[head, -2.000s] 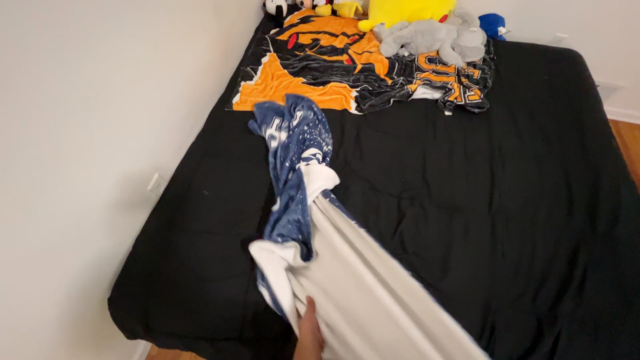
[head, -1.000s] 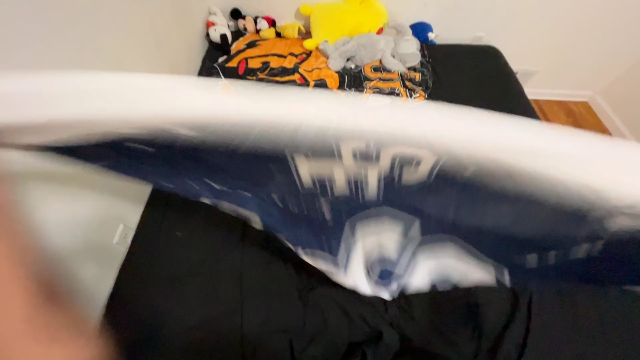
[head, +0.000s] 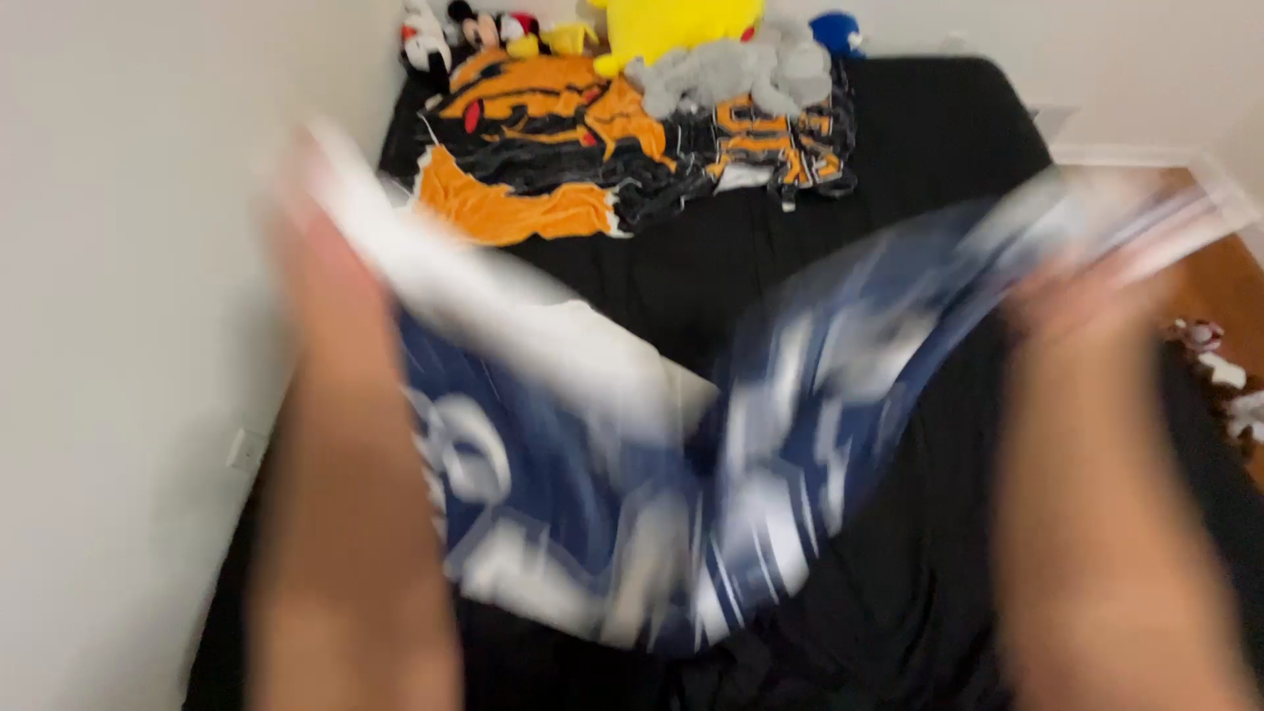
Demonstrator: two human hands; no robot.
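A navy-blue and white fleece blanket [head: 632, 474] hangs in a sagging V above the bed, blurred by motion. My left hand [head: 321, 212] grips its white-edged corner on the left, near the wall. On the right, my right hand [head: 1086, 281] grips another part of it, with some blanket trailing beyond the fingers. Both arms reach forward and are raised. Fingers are too blurred to make out singly. Below the blanket lies the black bed sheet [head: 928, 553].
An orange and black blanket [head: 533, 202] lies crumpled at the bed's far end. Plush toys stand there, among them a yellow one [head: 681, 25] and a grey one [head: 731, 74]. A wall [head: 148, 296] runs along the left; small items [head: 1224, 370] lie on the floor at right.
The blue blanket lay bunched on the bed two seconds ago, then stretched wide across the view. Now it sags between my two raised hands, both in view.
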